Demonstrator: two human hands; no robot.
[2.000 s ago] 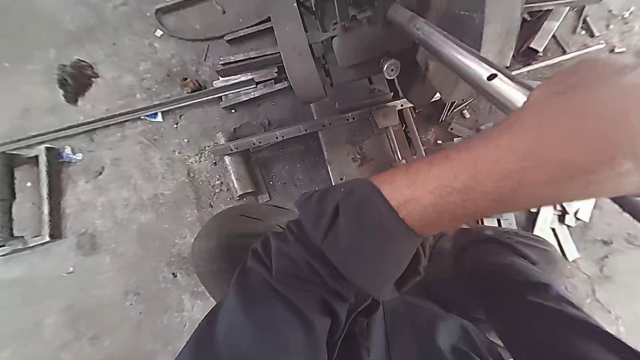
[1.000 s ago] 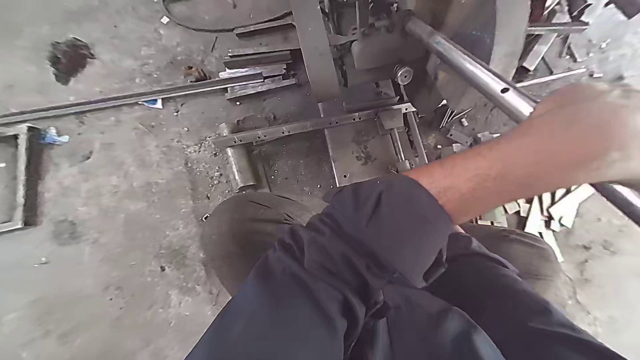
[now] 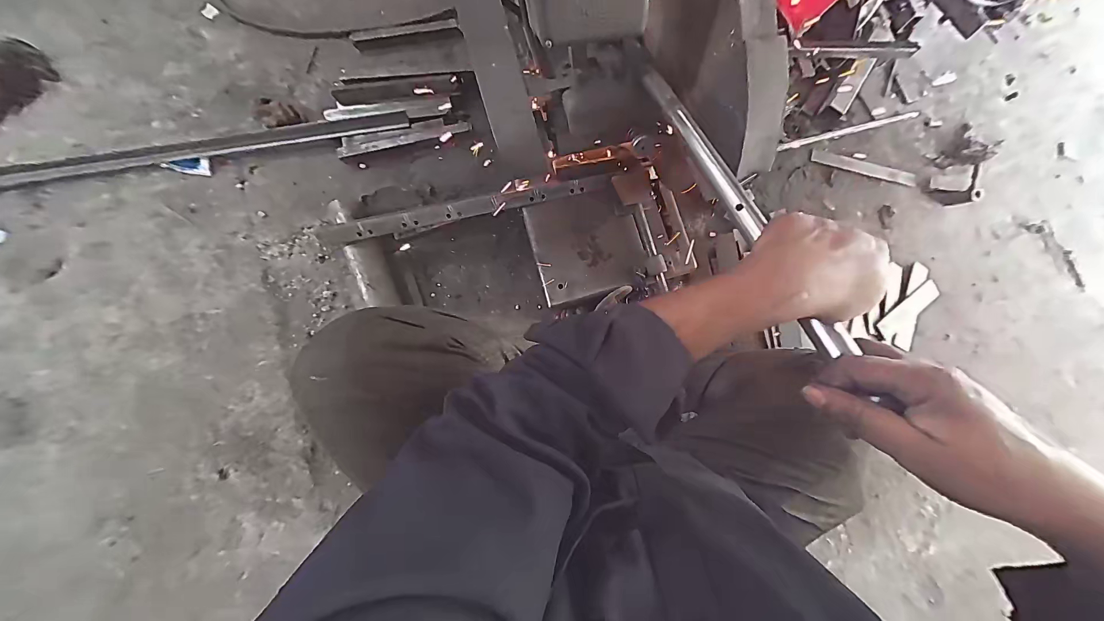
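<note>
A long metal tube, the lever handle (image 3: 703, 155) of a floor-standing cutting machine, slants from upper middle toward the lower right. My left hand (image 3: 815, 267) is closed around it. Lower down, my right hand (image 3: 906, 405) grips the same handle near its end. Orange sparks fly in the machine beside the handle. A perforated metal bar (image 3: 457, 210) lies across the machine's base, next to a flat metal plate (image 3: 586, 250). The wheel or blade making the sparks is hidden in the machine. The machine's large curved guard (image 3: 763, 86) stands right of the handle.
A long metal bar (image 3: 216, 147) runs in from the left to a stack of short metal pieces (image 3: 401, 52). Metal scrap (image 3: 849, 69) lies at the upper right, and flat offcuts (image 3: 910, 302) lie beyond my left hand. A short metal cylinder (image 3: 371, 272) is near my knee.
Sparks have appeared at the machine. My right hand has come into view on the handle. The handle now points more steeply down, with my left hand still on it. The view has shifted.
</note>
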